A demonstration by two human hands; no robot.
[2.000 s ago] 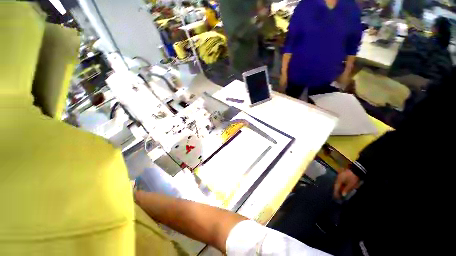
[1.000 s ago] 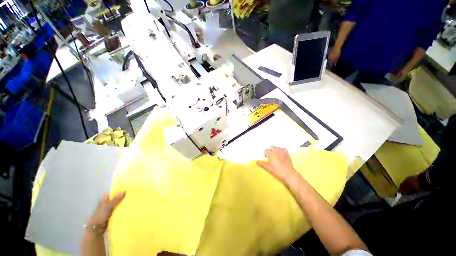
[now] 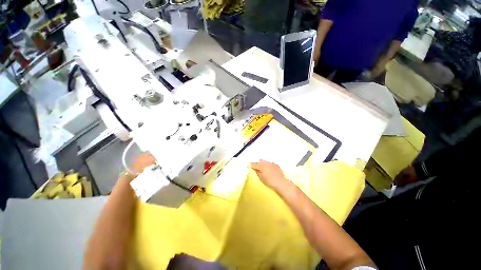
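Note:
A large yellow fabric panel (image 3: 274,221) lies over the near edge of the white machine bed, below the sewing head (image 3: 184,137) with its red three-diamond logo. My right hand (image 3: 268,173) rests on the panel's upper edge, right of the head; whether its fingers grip the fabric I cannot tell. My left hand (image 3: 140,162) reaches to the left side of the head, partly hidden by a white tube and the head; its fingers are not clear. An orange-yellow marked guide (image 3: 257,126) sits behind the needle area.
A touchscreen (image 3: 297,60) stands on the white tabletop (image 3: 337,111). A grey sheet (image 3: 47,232) lies at left, near small yellow pieces (image 3: 66,185). A person in purple (image 3: 364,31) stands across the table. Another person's dark sleeve (image 3: 453,153) is at right, beside yellow pieces (image 3: 395,153).
My left hand has moved from the panel's left edge up beside the machine head. My right hand remains at the upper edge. The view has shifted, and the fabric's left part has drawn in below the head.

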